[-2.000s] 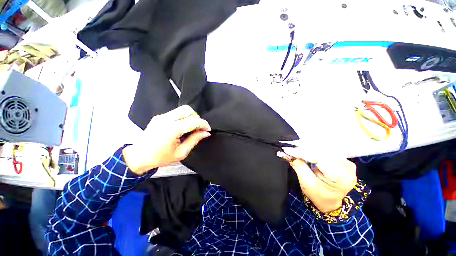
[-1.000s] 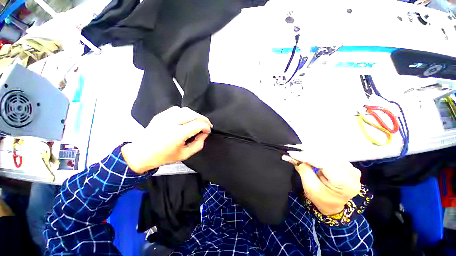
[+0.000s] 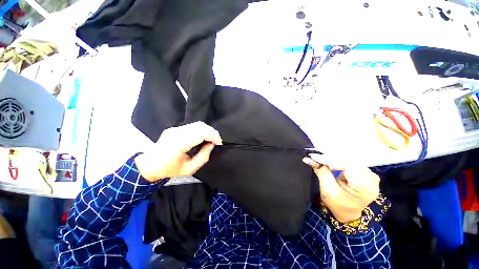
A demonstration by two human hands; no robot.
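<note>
A matte black garment piece (image 3: 257,184) lies over the table's front edge and hangs toward the lap. A thin dark seam or folded edge (image 3: 262,146) runs nearly level and straight between my hands. My left hand (image 3: 181,151) pinches its left end between thumb and fingertips. My right hand (image 3: 346,189) pinches its right end at the cloth's right corner. The scissors (image 3: 396,127), with one red and one yellow-orange handle, lie on the table to the right, beside a looped dark blue cord (image 3: 423,131).
The white sewing machine head (image 3: 362,62) with its needle area (image 3: 299,81) stands beyond the cloth. A larger black heap (image 3: 168,26) lies at the back left. A grey box with a fan (image 3: 29,113) is far left. A blue bin (image 3: 441,210) is below right.
The pinched seam has gone from sloping down to the right to nearly level. My left hand is slightly lower. Both hands keep their pinch.
</note>
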